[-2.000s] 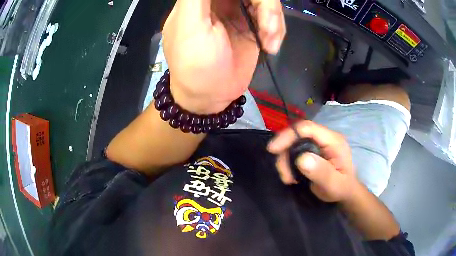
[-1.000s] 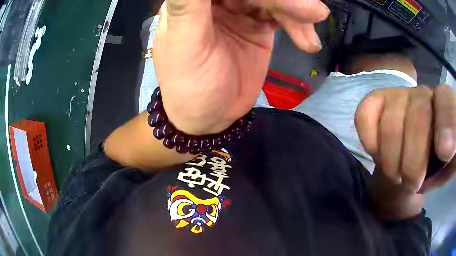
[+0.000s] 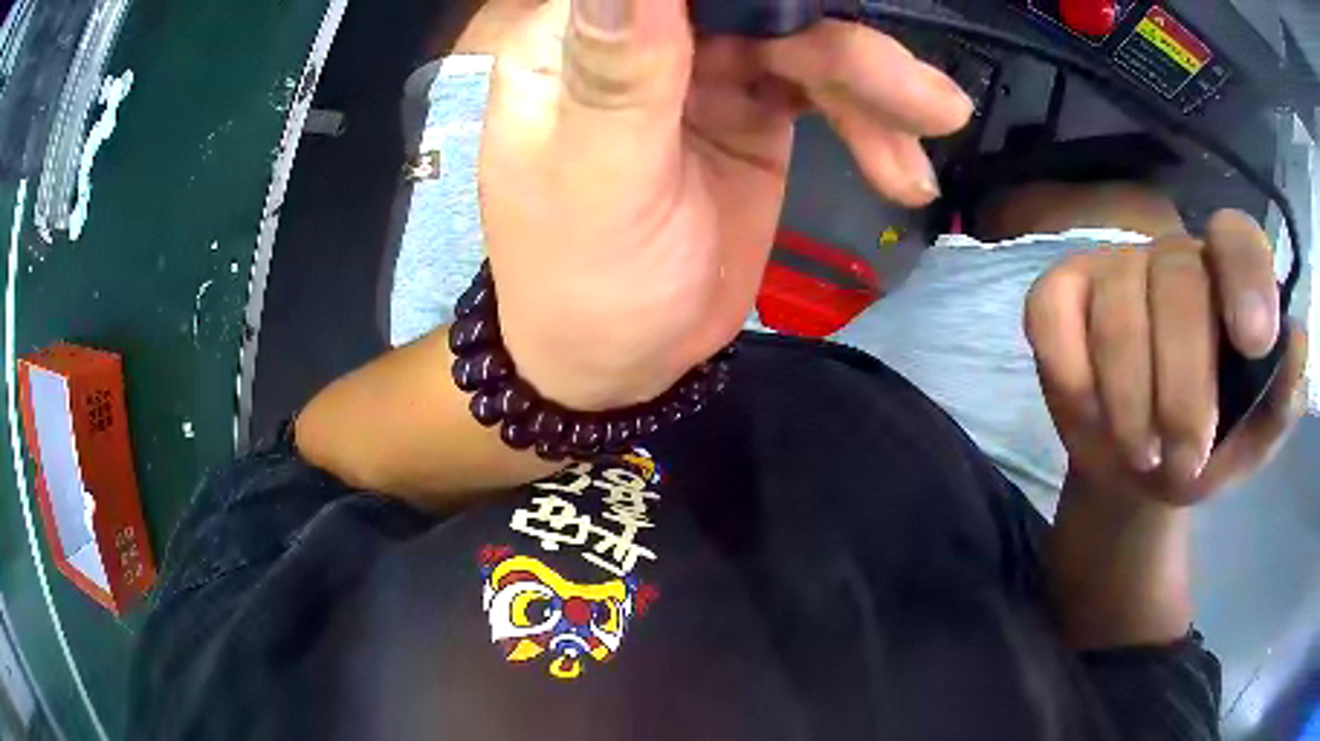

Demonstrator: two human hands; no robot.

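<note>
My left hand [image 3: 623, 203], with a dark bead bracelet on its wrist, is raised close to the camera. Its thumb and fingers grip a black end piece [image 3: 760, 15] at the top edge, partly cut off. A black cord [image 3: 1158, 109] runs from that piece in an arc to the right and down to my right hand. My right hand [image 3: 1158, 362] is at the right over my thigh, its fingers closed around the black rounded end [image 3: 1248, 379] of the part. The fingers hide much of that end.
A red button [image 3: 1090, 15] and a yellow-red warning label [image 3: 1165, 51] are on the dark machine panel at the upper right. Red plastic [image 3: 814, 287] shows between my knees. A green bench [image 3: 174, 261] at the left holds an orange-red box [image 3: 123, 478].
Since two seconds ago my right hand has moved out to the right and up with the black end. The cord was a straight diagonal between my hands; now it arcs along the upper right.
</note>
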